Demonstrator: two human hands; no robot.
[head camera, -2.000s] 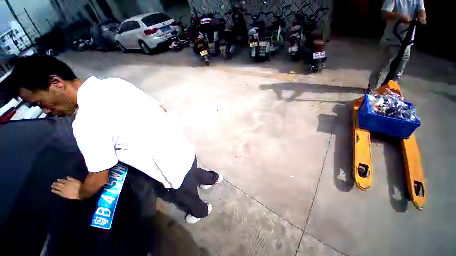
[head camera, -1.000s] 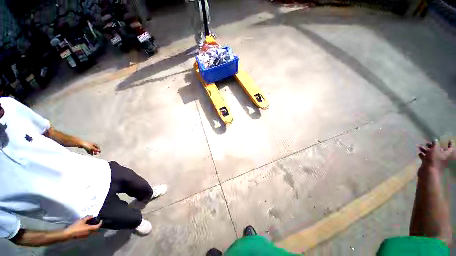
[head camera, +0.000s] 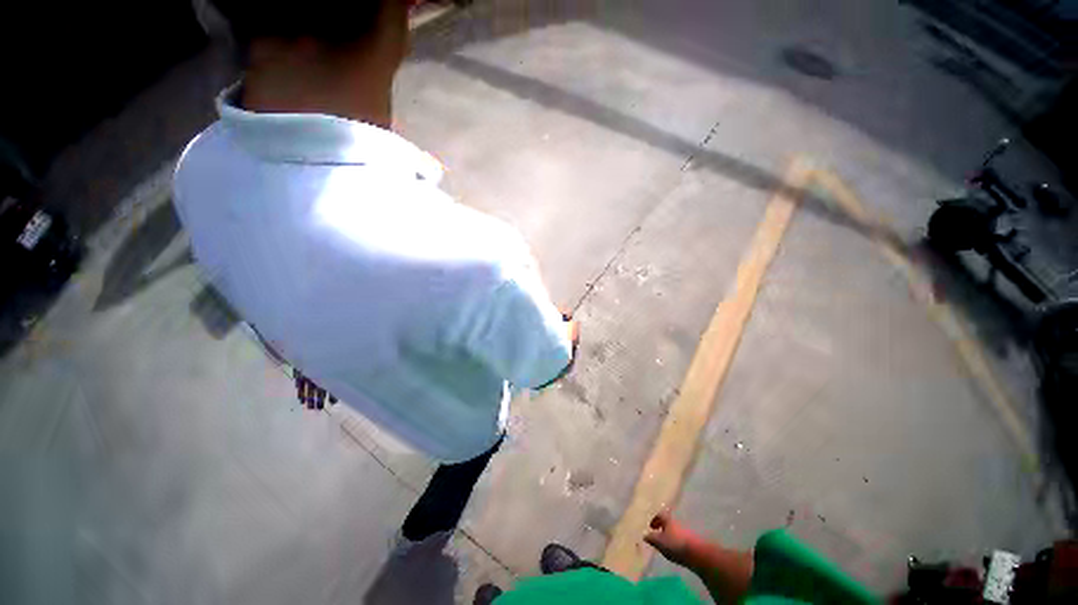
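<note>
My right hand (head camera: 671, 538) shows small at the bottom, right of centre, below a green sleeve; I see nothing in it, but its fingers are too blurred to tell their pose. My left hand is out of the picture. A person in a white shirt (head camera: 390, 272) stands close in front of me, back partly turned, and fills the left centre. The pallet truck and the blue crate do not show; the person may hide them.
A yellow painted line (head camera: 709, 378) runs over the concrete ground (head camera: 567, 106). A dark scooter (head camera: 987, 231) stands at the right. A red vehicle part with a plate (head camera: 1000, 577) is at the lower right. Another dark vehicle is at the far left.
My view has swung to the right. The person in white has come across in front of me. The truck and crate have gone from sight. My right hand is lower and nearer my body.
</note>
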